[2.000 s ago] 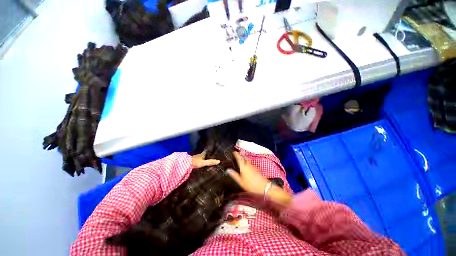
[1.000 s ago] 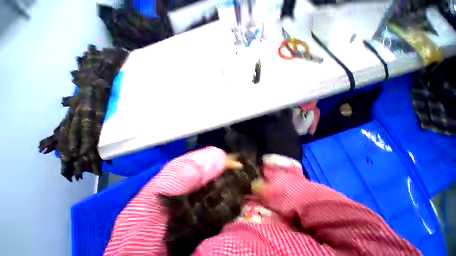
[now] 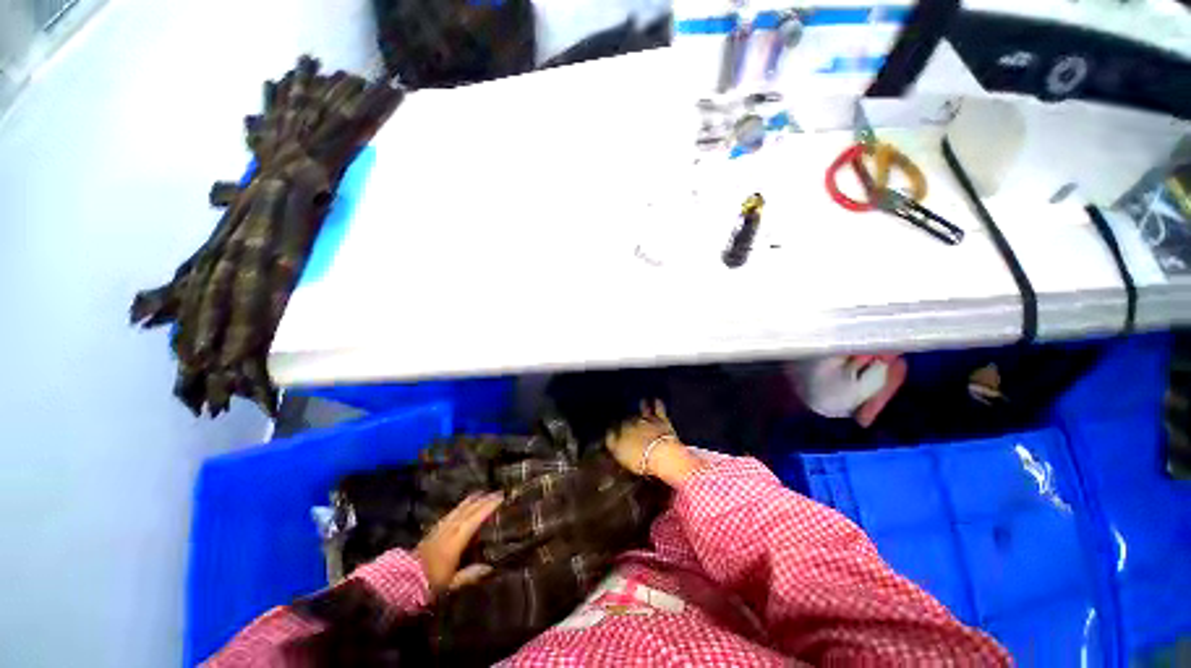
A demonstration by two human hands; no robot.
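Observation:
A thick bundle of dark plaid strips [image 3: 562, 516] lies across my lap and over the right part of the left blue bin. My left hand [image 3: 456, 538] rests on the bundle with its fingers spread apart. My right hand [image 3: 643, 440] is at the bundle's far end, below the table edge, and its fingertips are partly lost against dark cloth. I cannot tell whether it grips a strip. Another fanned bundle of plaid strips [image 3: 255, 242] hangs over the table's left edge.
On the white table [image 3: 523, 261] lie a screwdriver [image 3: 743, 232] and red and yellow scissors [image 3: 891, 193] near the sewing machine. Black straps [image 3: 999, 248] cross the right edge. Blue bins stand at left [image 3: 261, 522] and right [image 3: 967, 535] below the table.
My hands have moved apart, the left toward the left bin and the right toward the table edge. The lap bundle now lies farther left, over the bin. The view has shifted.

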